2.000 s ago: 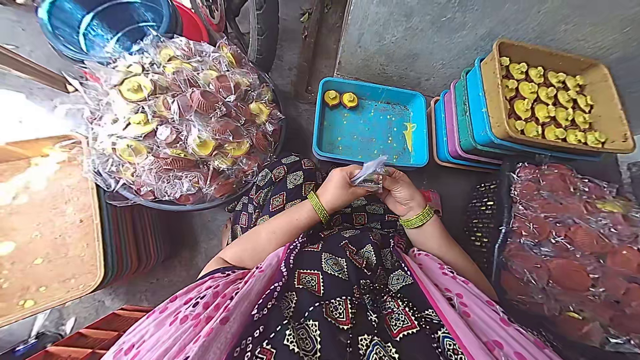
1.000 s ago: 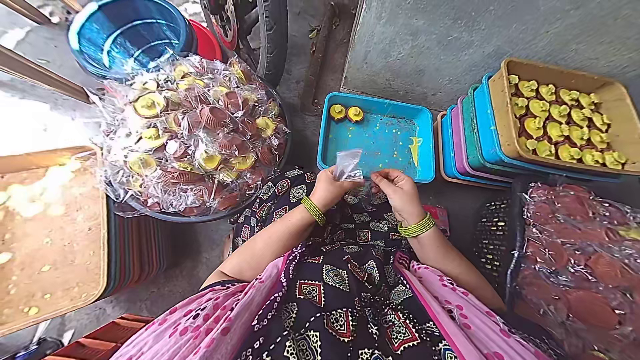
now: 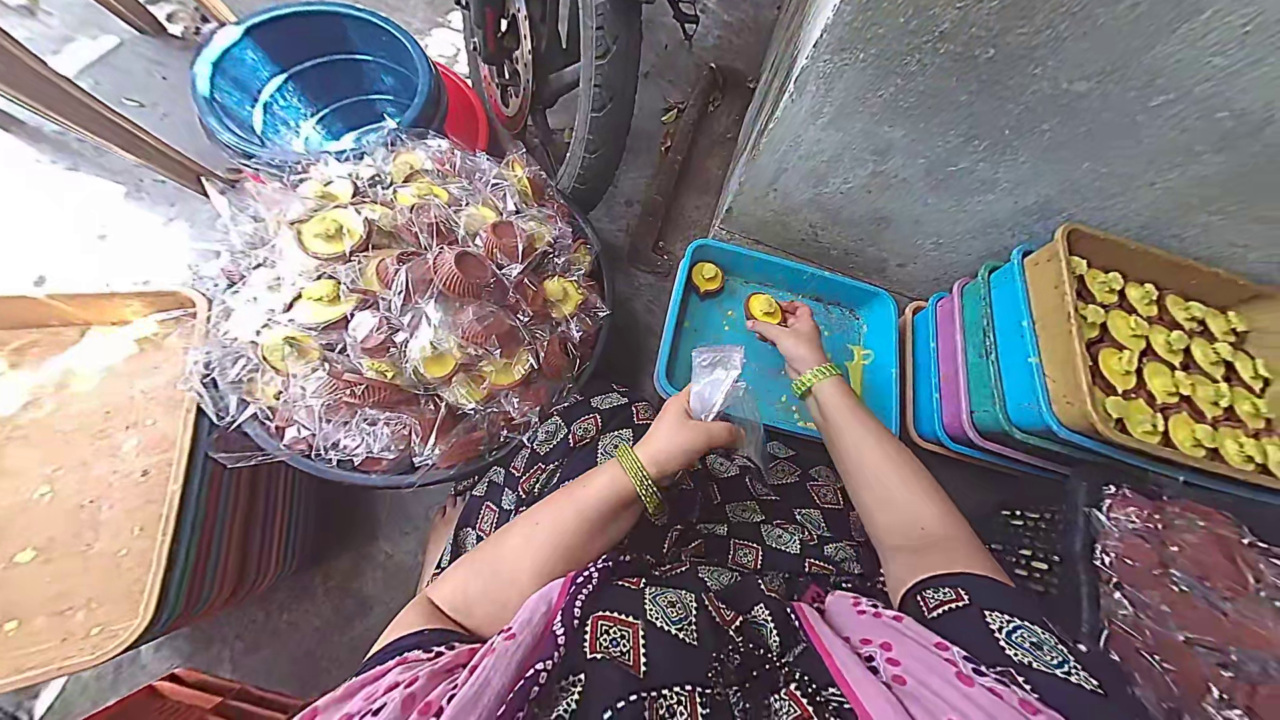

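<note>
My left hand [image 3: 690, 437] holds a small clear plastic bag [image 3: 716, 380] above my lap. My right hand [image 3: 797, 338] reaches into a blue plastic tray [image 3: 880, 345], its fingers on a small brown clay cup with a yellow top [image 3: 764, 308]. Another such clay cup [image 3: 707, 278] sits in the tray's upper left corner. A yellow smear [image 3: 857, 368] lies near the tray's right side. To the left, a round tub [image 3: 330, 476] is heaped with clear-wrapped brown and yellow clay cups [image 3: 330, 232].
A tan tray [image 3: 1050, 300] with rows of yellow-topped cups tops a tilted stack of coloured trays [image 3: 985, 350] at right. Below it are wrapped brown pieces [image 3: 1190, 600]. At left stand stacked trays [image 3: 90, 500]; behind are a blue tub [image 3: 310, 75], a motorcycle wheel [image 3: 605, 100] and a wall [image 3: 1030, 120].
My hands have parted. My right hand has moved from beside the bag into the blue tray and onto one of its two cups. The bag stays in my left hand.
</note>
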